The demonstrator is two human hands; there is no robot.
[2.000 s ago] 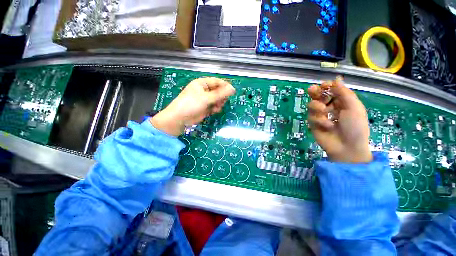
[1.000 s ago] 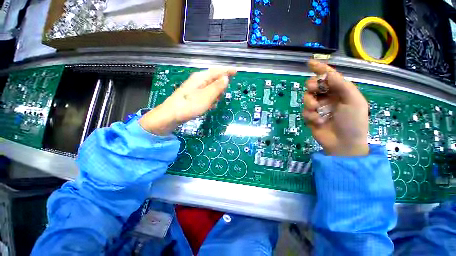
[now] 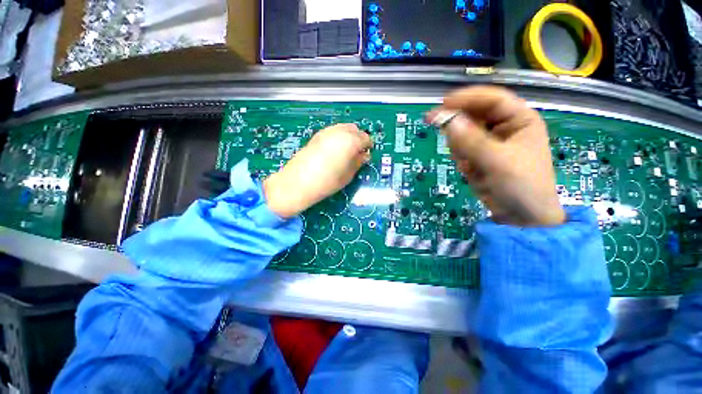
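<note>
The green circuit board (image 3: 339, 242) lies on the conveyor in front of me, with rows of white printed circles and small parts. My left hand (image 3: 319, 171) is over its upper left area, fingers bent together and fingertips close to the surface; whether they pinch a part is hidden. My right hand (image 3: 504, 154) is raised over the board's right part. Its thumb and fingers hold a small white connector (image 3: 444, 118), slightly blurred; its other fingers are curled in.
Behind the rail (image 3: 308, 90) stand a cardboard box (image 3: 154, 65) of pale parts, black rectangular components (image 3: 319, 42), a tray of blue disc components (image 3: 431, 31), yellow tape (image 3: 536, 52) and dark leaded components (image 3: 654, 54). A dark conveyor gap (image 3: 173, 185) lies left. Another board (image 3: 38, 165) lies beyond.
My left hand has gone from flat, extended fingers to bent ones lower over the board. My right hand has turned palm-down and moved its fingertips left, showing the white connector. The view has shifted slightly.
</note>
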